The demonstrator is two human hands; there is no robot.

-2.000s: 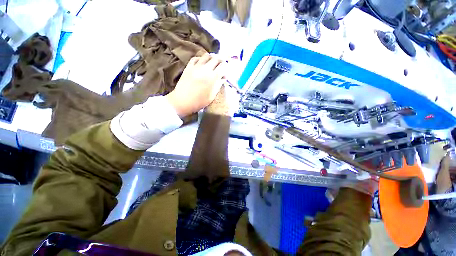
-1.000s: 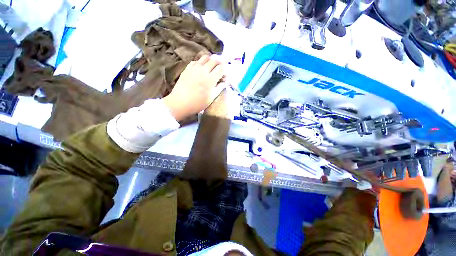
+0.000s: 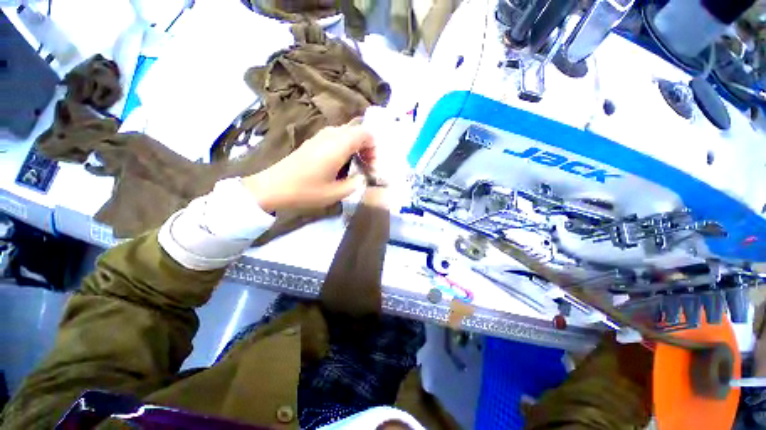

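Note:
Brown knit garment pieces (image 3: 323,88) lie heaped left of the needle and trail left over the table. A flat brown length (image 3: 359,252) runs from the needle area down over the front edge toward my lap. My left hand (image 3: 311,172) is at the fabric just left of the needle area, fingers bent and thumb apart; whether they pinch the cloth is unclear. A narrow brown binding strip (image 3: 550,273) runs from the needle area to the roll (image 3: 710,371) on the orange disc (image 3: 687,403). My right sleeve reaches toward the disc; my right hand cannot be made out.
The white coverstitch machine (image 3: 537,117) with a blue band fills the right. A measuring tape (image 3: 411,304) lines the front table edge. A small red and blue tool (image 3: 449,285) lies behind it. A blue bin (image 3: 512,378) is below right. A dark toothed bracket (image 3: 684,306) stands by the disc.
My left hand has drawn back slightly from the needle area and its fingers have bent, with the thumb now apart. The whole view has shifted a little.

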